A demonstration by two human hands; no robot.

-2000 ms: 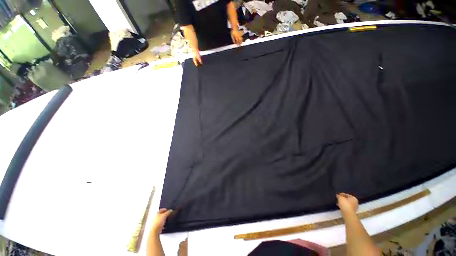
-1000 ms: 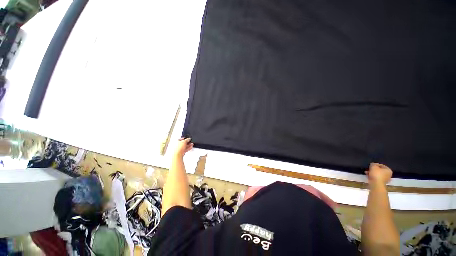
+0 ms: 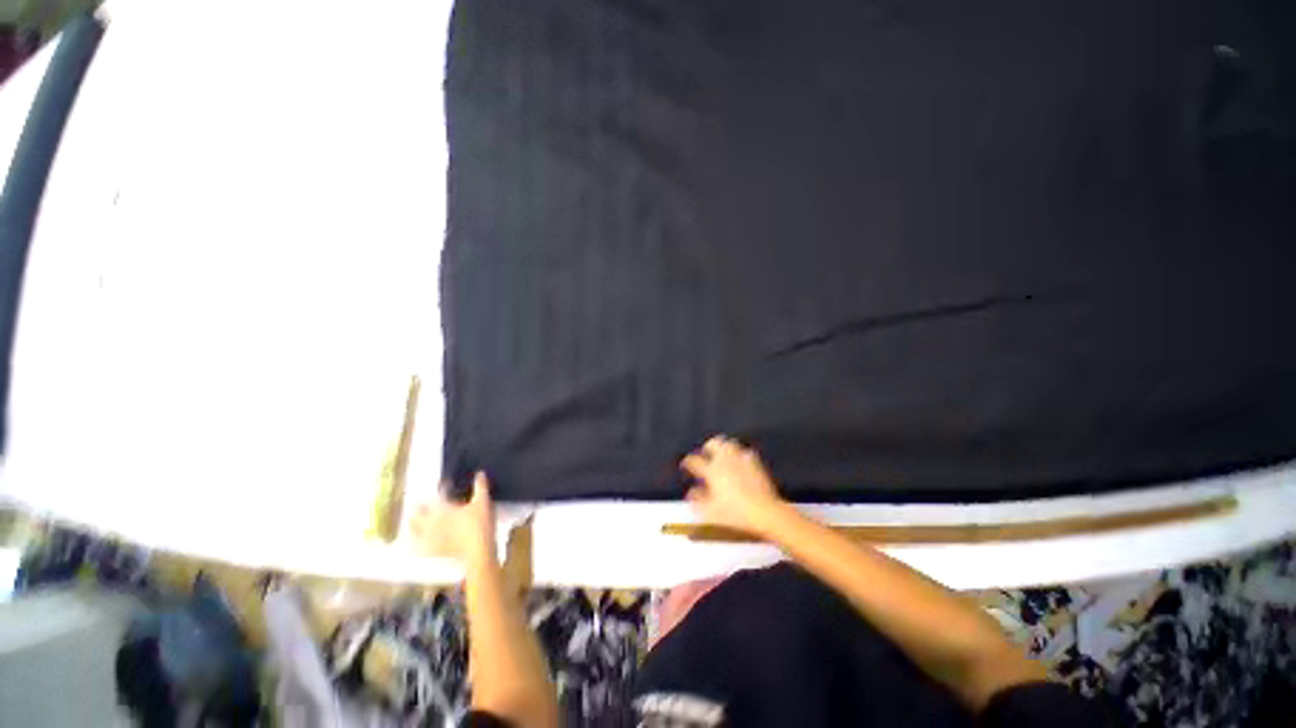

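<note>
Black fabric ply (image 3: pixel 853 228) covers the right part of the white table, with a few shallow creases. My left hand (image 3: pixel 458 523) is at the near left corner of the fabric, with fingertips at its edge; whether it pinches the cloth is unclear. My right hand (image 3: pixel 728 481) lies on the near edge of the fabric, fingers apart. A wooden ruler (image 3: pixel 967 533) lies along the near table rim, partly behind my right forearm.
The white table (image 3: pixel 256 285) shows left of the fabric. A short yellow strip (image 3: pixel 395 462) lies beside the corner, and a dark rolled strip (image 3: pixel 29 185) at the far left. Fabric scraps (image 3: pixel 1137 626) strew the floor. A blurred pale box (image 3: pixel 64 661) stands at lower left.
My right hand has let go of the edge farther right and moved left toward my left hand. My left hand stays at the corner. The second worker has gone out of view.
</note>
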